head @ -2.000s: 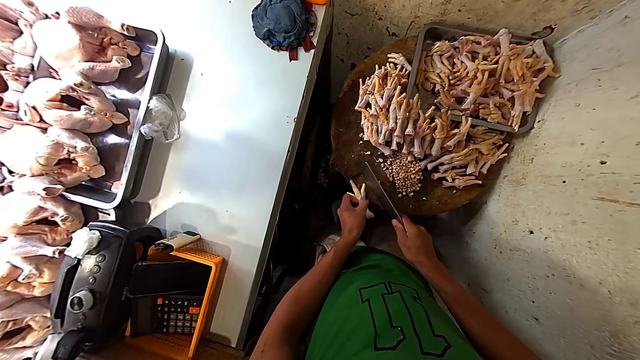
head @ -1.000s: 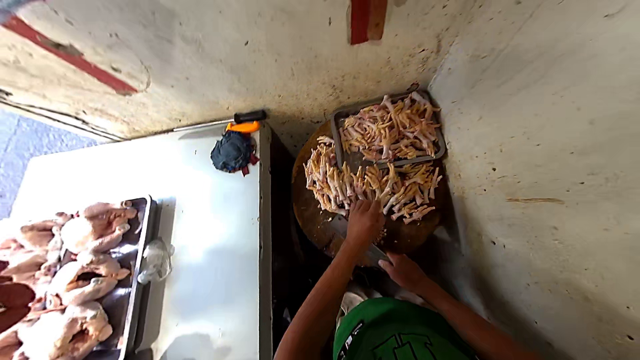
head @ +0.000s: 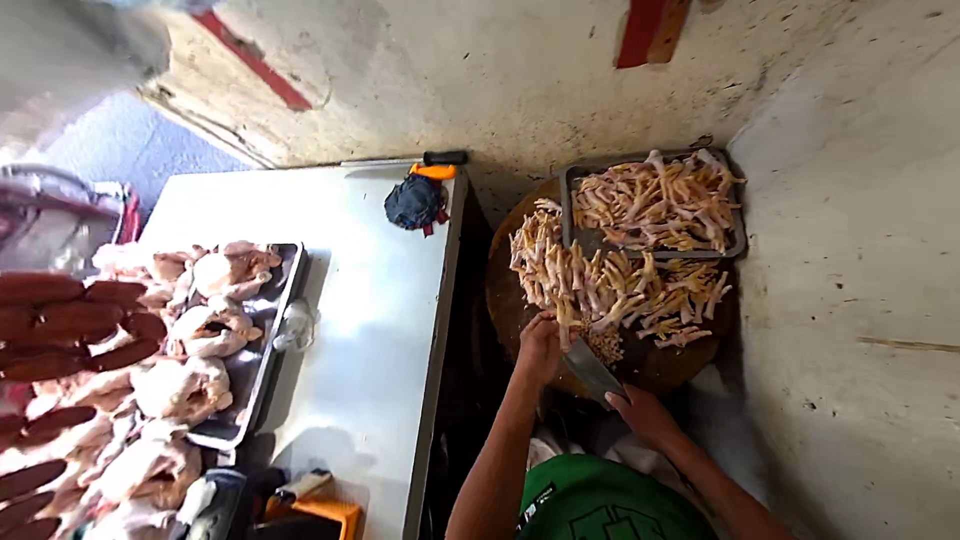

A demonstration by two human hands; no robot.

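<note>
On a round wooden chopping block (head: 637,367) lies a heap of raw chicken feet (head: 585,277). My left hand (head: 540,346) grips a chicken foot (head: 564,334) at the near left edge of the heap. My right hand (head: 643,414) is closed around the handle of a cleaver (head: 592,369), its broad blade pointing up and left beside my left fingers. Small cut pieces (head: 604,345) lie in a pile just beyond the blade. A metal tray (head: 741,244) with more chicken feet (head: 667,199) rests on the far right part of the block.
Left of the block is a white table (head: 367,300) with a tray (head: 255,397) of whole raw chickens (head: 184,390), a dark cloth (head: 412,202), a black-handled knife (head: 445,157) and a plastic bag (head: 294,327). An orange holder (head: 330,514) is near. Walls stand behind and to the right.
My left hand was over the heap one second ago and is now back at its near edge, beside the cleaver. The view has swung up and left since two seconds ago.
</note>
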